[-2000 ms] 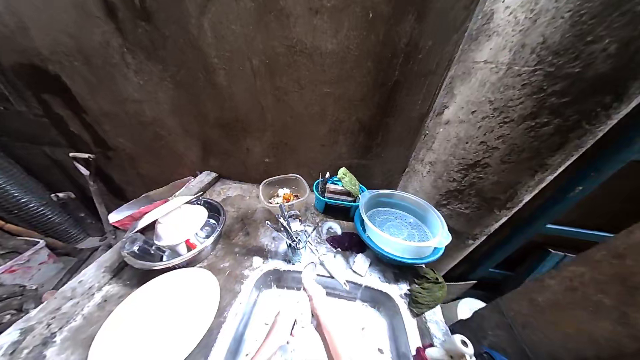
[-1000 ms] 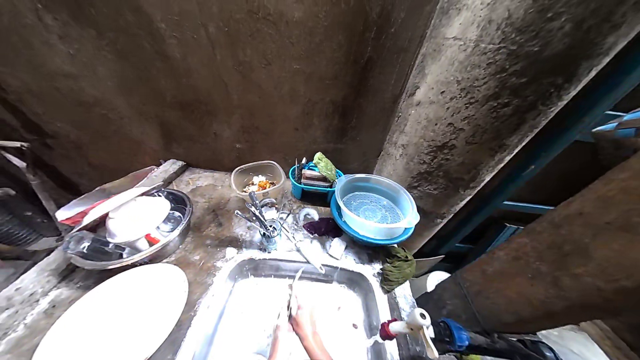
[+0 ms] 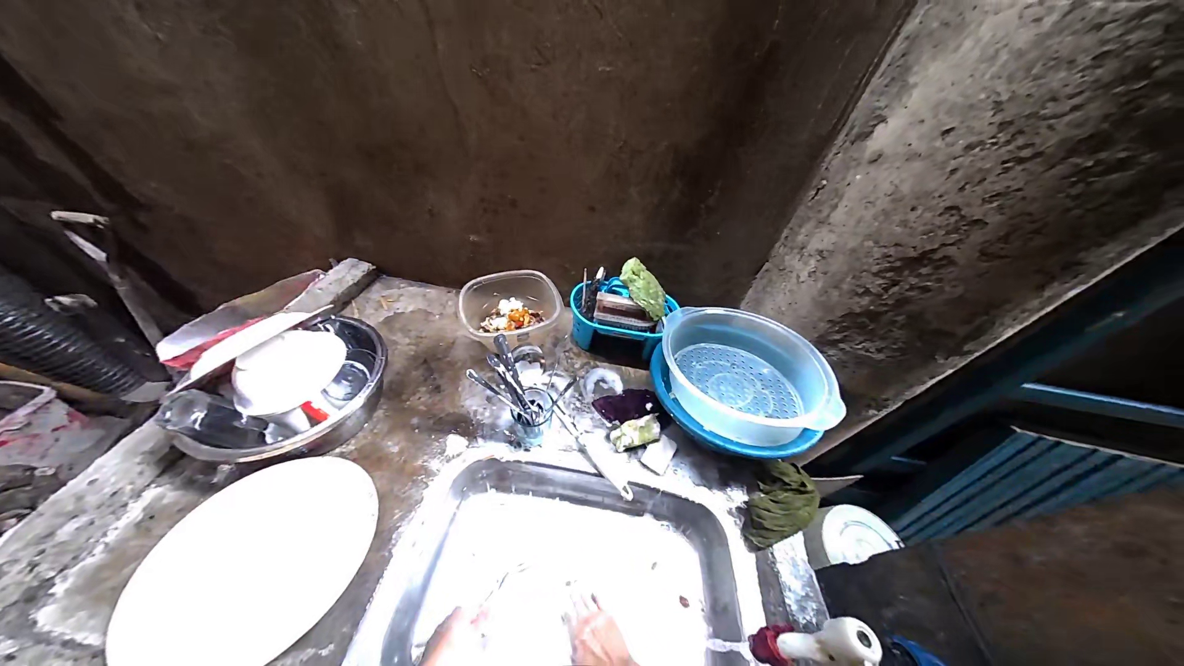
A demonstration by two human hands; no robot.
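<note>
Low in the metal sink [image 3: 717, 555] are both of my hands, partly washed out by glare. My left hand [image 3: 455, 636] is at the lower left of the basin, beside a thin, blurred utensil [image 3: 504, 581]. My right hand [image 3: 597, 634] lies to its right, fingers pointing forward; whether it holds anything cannot be made out. Behind the sink, a glass [image 3: 532, 421] holds several spoons and forks. A long, pale-bladed utensil [image 3: 597, 458] rests at the sink's back rim, near a green and white scrubber [image 3: 635, 432] and a white soap piece [image 3: 659, 454].
A large white oval tray [image 3: 245, 564] and a metal basin of dishes [image 3: 375, 379] are at left. Behind stand a food-scrap container [image 3: 511, 277] and blue caddy [image 3: 615, 344]. At right are a strainer [image 3: 740, 379], green cloth [image 3: 782, 504] and white tap [image 3: 837, 640].
My hands, close together around a thin item a second ago, are now apart and lower in the sink. Water now runs from the tap's side into the sink, as it did a second ago.
</note>
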